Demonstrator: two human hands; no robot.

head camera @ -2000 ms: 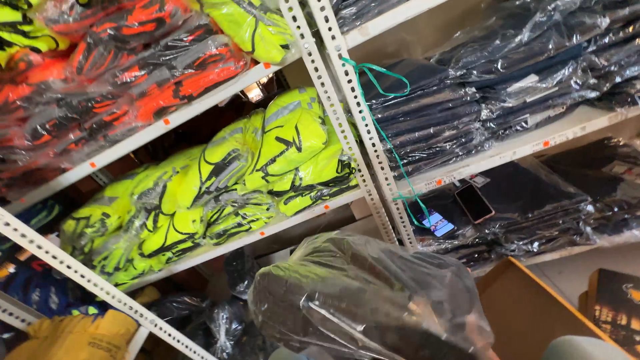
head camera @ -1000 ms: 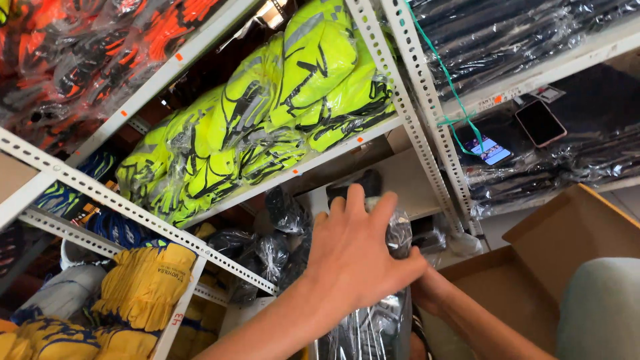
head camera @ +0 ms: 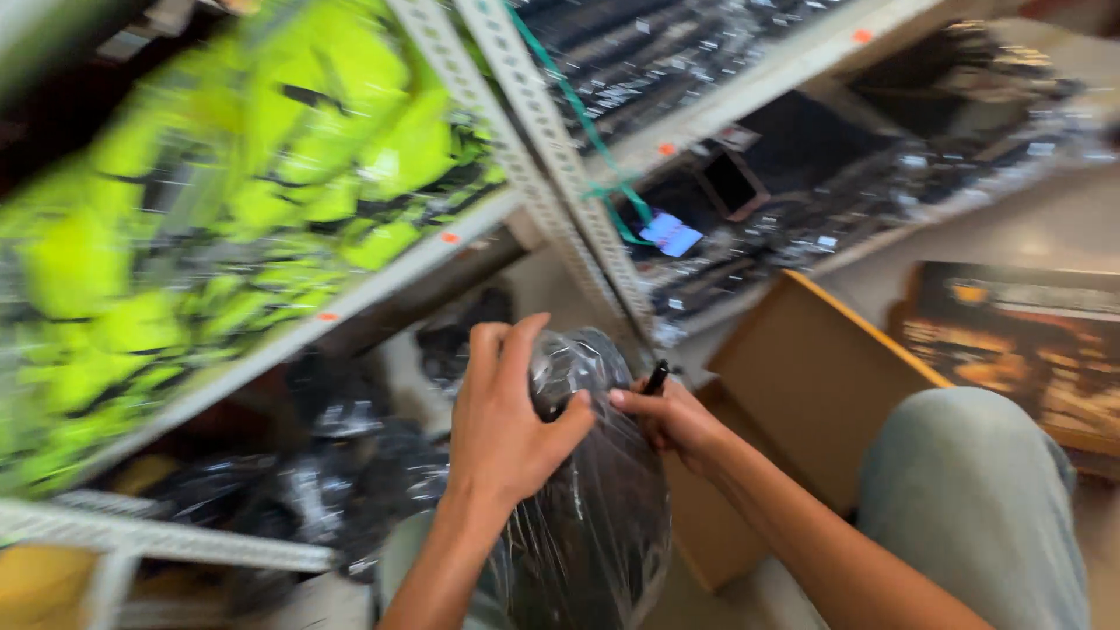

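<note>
A clear plastic bag with dark contents [head camera: 586, 516] stands upright between my knees. My left hand [head camera: 516, 411] presses on the upper left of the bag, its fingers spread over the plastic. On the bag's right side, my right hand [head camera: 669, 416] pinches the plastic near its top. A small black pen-like object [head camera: 655, 378] sticks up from the fingers of that hand. The dark contents are blurred behind the plastic, so their kind cannot be told.
An open cardboard box [head camera: 814, 385] is by my right knee, with a printed box [head camera: 1015, 341] beyond. Metal shelves [head camera: 385, 280] hold bagged neon-yellow garments [head camera: 289, 149] at left. Dark bagged goods, a phone [head camera: 731, 182] and a card on a green lanyard [head camera: 671, 234] lie at right.
One second ago my left hand spread over the top of a dark bagged bundle; now it is at the bag's left side. The black pen-like object now shows in my right hand. The view has swung.
</note>
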